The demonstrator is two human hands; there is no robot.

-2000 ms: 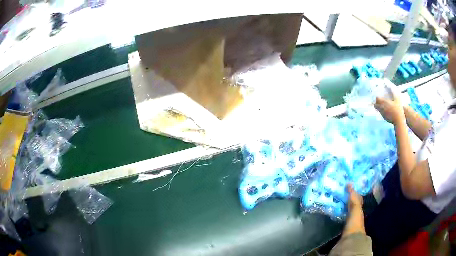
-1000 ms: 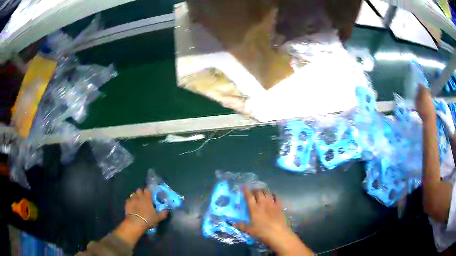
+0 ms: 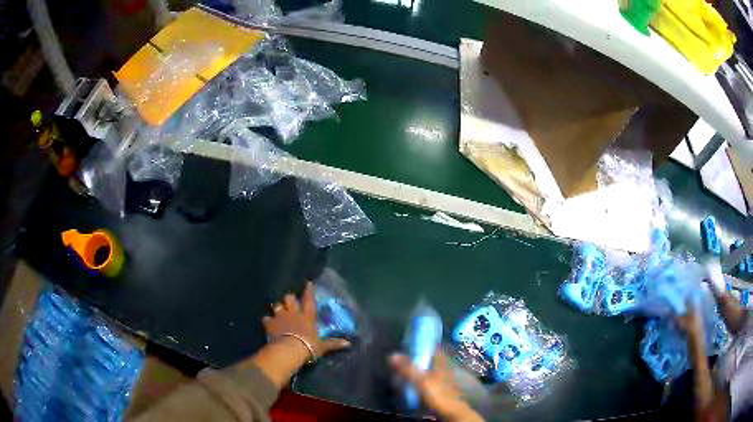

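My left hand, with a band at the wrist, has its thumb and index finger around the edge of a bagged light-blue controller shell on the dark bench. My right hand, blurred, holds another blue shell tilted up on its edge; its lower part is partly hidden by the fingers. More bagged shells lie together just right of it, with shiny clear film around them.
A carton with rows of bagged blue parts stands lower left. An orange tape dispenser, clear film and a yellow-orange packet are left. Opened cardboard is behind. A co-worker's arm reaches into the blue pile at right.
The view has swung left, showing the carton and tape dispenser. My right hand has left the flat bagged shells and now holds one shell on edge. My left hand stays at its shell.
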